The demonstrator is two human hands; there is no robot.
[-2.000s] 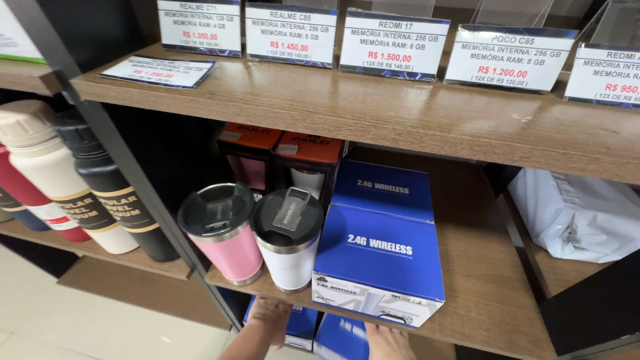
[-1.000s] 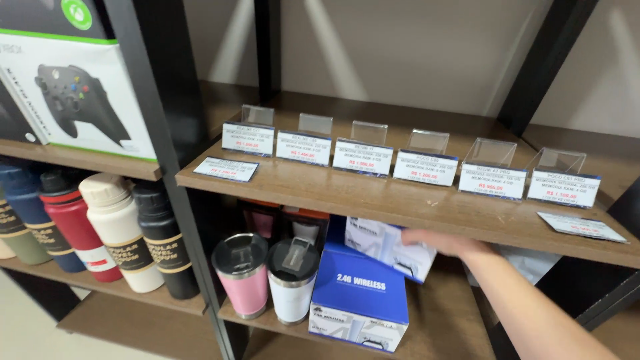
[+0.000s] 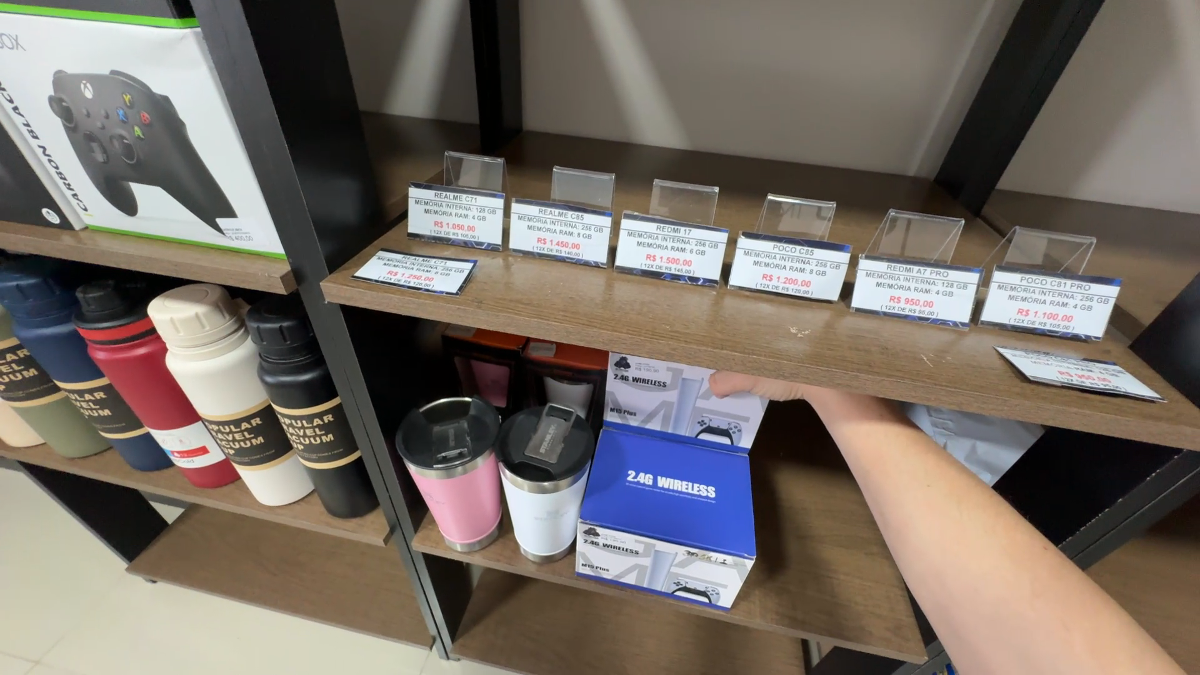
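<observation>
My right hand (image 3: 764, 386) reaches in under the upper shelf and grips the top right part of a white and blue game console box (image 3: 680, 398). That box stands upright behind a second blue and white console box (image 3: 667, 502) at the front of the shelf below. Left of the front box stand a white steel tumbler (image 3: 546, 483) and a pink steel tumbler (image 3: 452, 473), both with dark lids. Orange and black boxes (image 3: 567, 375) are partly hidden behind them. My left hand is out of view.
Clear stands with price cards (image 3: 671, 246) line the upper wooden shelf (image 3: 797, 333). On the left are several vacuum bottles (image 3: 234, 403) and an Xbox controller box (image 3: 141, 131). A pale wrapped package (image 3: 975, 436) lies behind my forearm. Black uprights (image 3: 309, 234) divide the shelves.
Both hands were low at the shelf's front edge with blue boxes below it; now only the right is seen, under the upper shelf. The rear box, tilted a second ago, now stands straighter behind the front one.
</observation>
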